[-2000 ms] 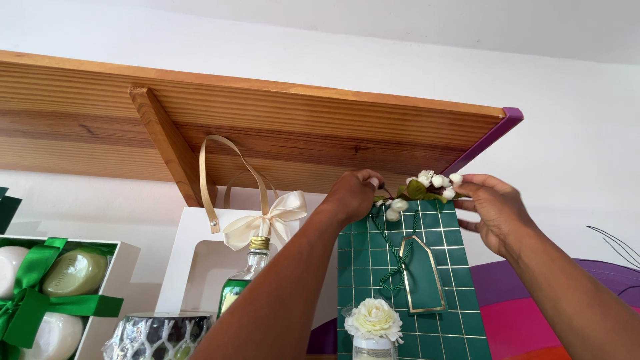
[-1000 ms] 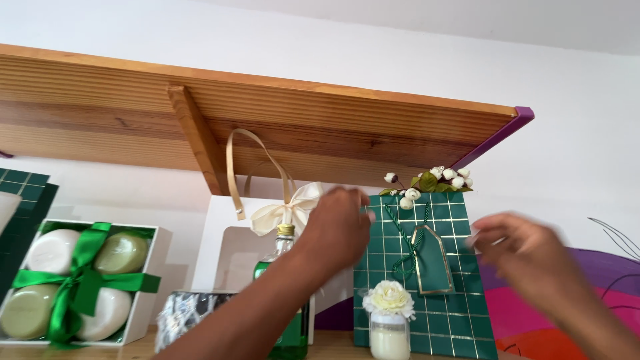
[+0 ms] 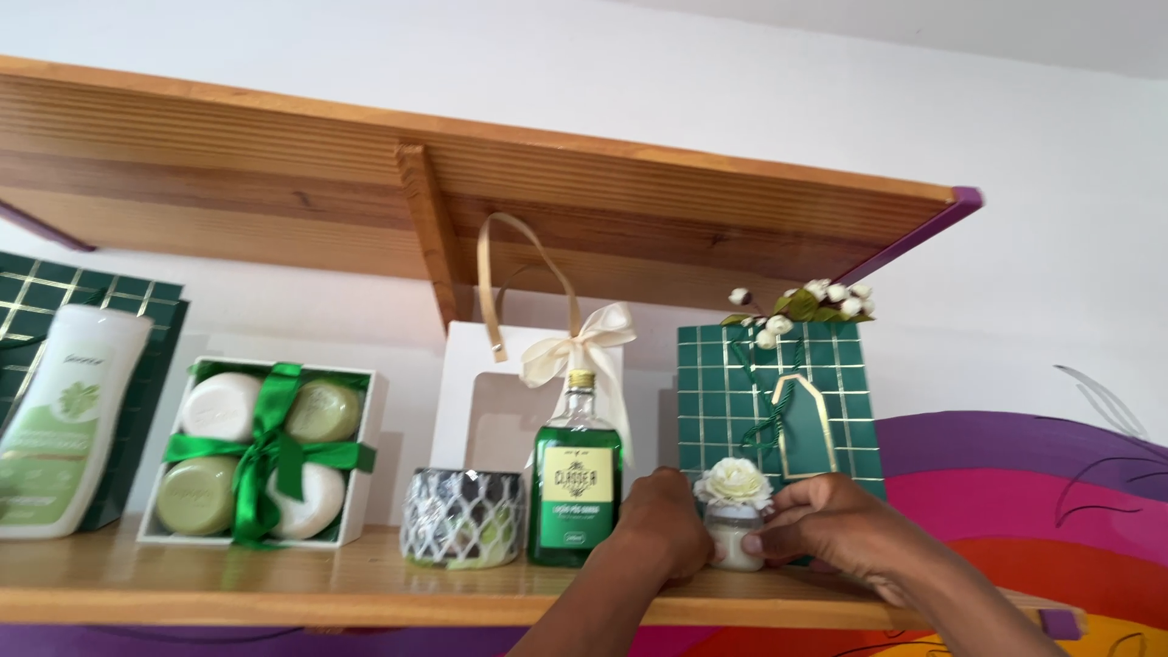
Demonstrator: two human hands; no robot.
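Note:
A small glass jar (image 3: pixel 735 538) topped with a cream artificial flower (image 3: pixel 734 484) stands near the right end of the wooden shelf. My right hand (image 3: pixel 839 529) grips its right side with thumb and fingers. At its left side is my left hand (image 3: pixel 664 529), fingers curled; whether it grips the jar or only touches it is hard to tell. Behind the jar stands a green gift bag (image 3: pixel 712 392) with gold grid lines, a tag (image 3: pixel 805 429) on green cord, and white artificial buds (image 3: pixel 821 301) on top. A green bottle (image 3: pixel 577 493) stands just left of my left hand.
Left of the bottle are a patterned glass holder (image 3: pixel 464 518), a white window bag (image 3: pixel 465 365) with a cream bow, a boxed soap set (image 3: pixel 265 456) with green ribbon, and a white-and-green lotion bottle (image 3: pixel 68 420). An upper wooden shelf (image 3: pixel 566 201) hangs overhead.
Both hands have come down from the buds at the green bag's top to the flower-topped jar. The buds stay on the bag. The view has shifted, showing more of the shelf's left.

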